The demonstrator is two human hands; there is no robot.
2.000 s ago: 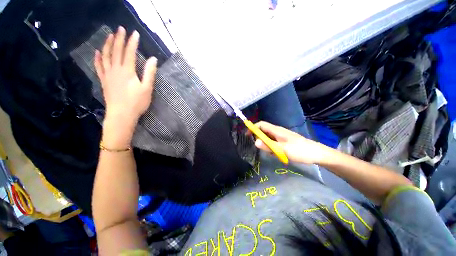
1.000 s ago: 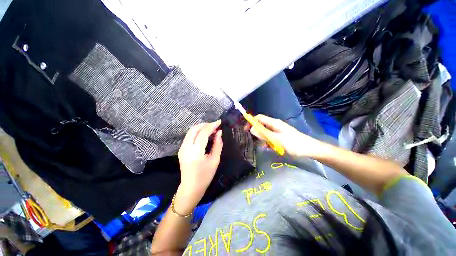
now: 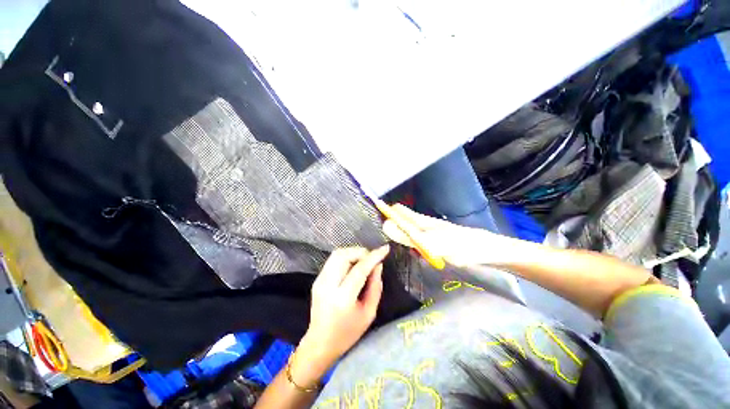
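Note:
A large black garment panel (image 3: 144,168) lies over the left of the table and my lap, with a bracket-shaped mark and two light snaps at its upper left. A grey checked piece (image 3: 272,192) lies on it. My left hand (image 3: 348,291) pinches the cloth's near edge with thumb and fingertips. My right hand (image 3: 420,237) holds a yellow-handled cutting tool (image 3: 410,233) at the panel's right edge, by the table corner. Its blade is mostly hidden.
The white machine table (image 3: 384,88) is at top centre. A heap of black and grey-check pieces (image 3: 592,152) lies at the right, by blue bins. Scissors with orange-yellow and red handles (image 3: 50,345) are at the lower left, beside a tan board (image 3: 68,295).
My left hand has moved from flat on the checked piece down to the near cloth edge. The checked piece is rumpled, and the panel has shifted. My right hand still holds the yellow tool.

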